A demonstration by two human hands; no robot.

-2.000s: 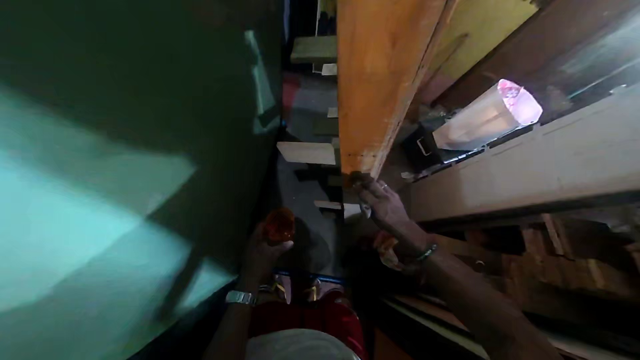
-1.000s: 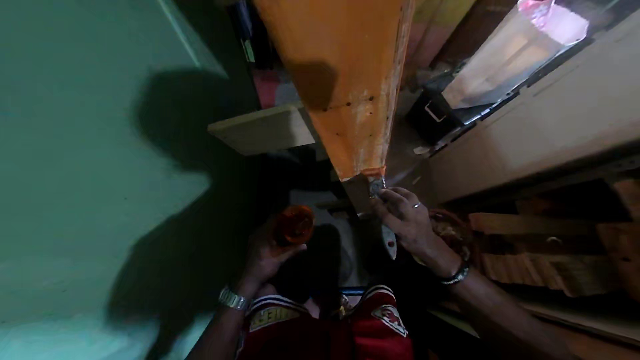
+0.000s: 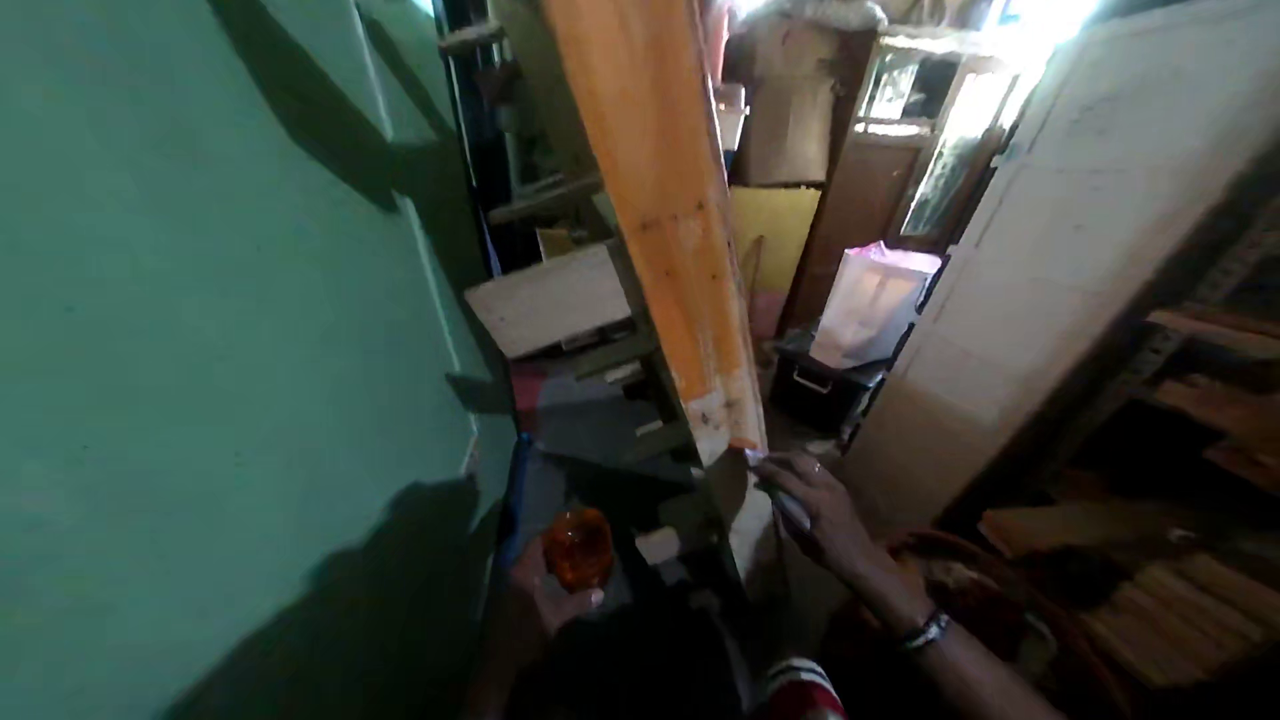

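My left hand [image 3: 555, 590] grips a small cup of orange-red liquid [image 3: 579, 550] near the bottom middle. A long wooden board [image 3: 680, 210], coated orange down to a pale bare patch at its lower end, runs from the top of the view. At that lower end, my right hand [image 3: 815, 500] holds a paintbrush [image 3: 790, 505], its bristles at the board's edge. Part of the brush is hidden by my fingers.
A green wall [image 3: 250, 350] rises at the left. A pale plank [image 3: 555, 300] juts out beside the board. Right of it are a white bag [image 3: 875, 305] on a black box [image 3: 820, 385], a pale panel [image 3: 1080, 260], and shelves holding wood pieces [image 3: 1180, 600].
The view has tilted up and shows more of the room. My right hand stays at the board's lower end with the brush, and the cup remains in my left hand.
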